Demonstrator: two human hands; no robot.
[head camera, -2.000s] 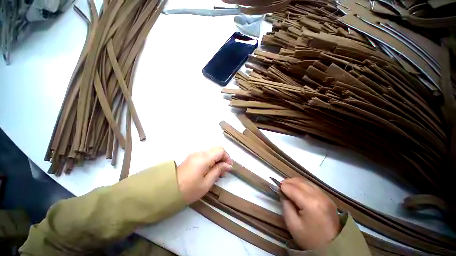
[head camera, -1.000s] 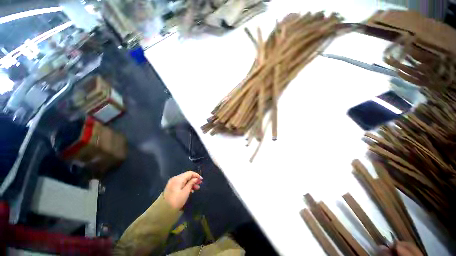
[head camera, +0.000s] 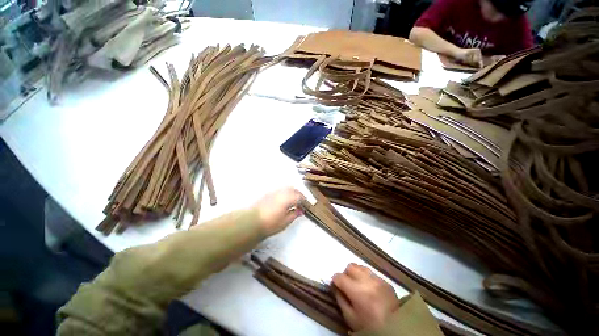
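My left hand is at the near ends of the few long brown straps, its fingertips closed on a strap end. My right hand rests over a short row of straps at the table's near edge, fingers curled. A small pale metallic tip shows at its fingertips; the rest of the tool is hidden. A large strap pile lies beyond the long straps.
A loose strap bundle lies at left, a dark phone in the middle. Brown panels and looped straps lie behind. Another person in red sits across the table. Greyish pieces are heaped upper left.
The view has swung back from the floor to the table. My left hand has come from off the table's edge to the long straps. The strap held between my hands earlier is no longer there.
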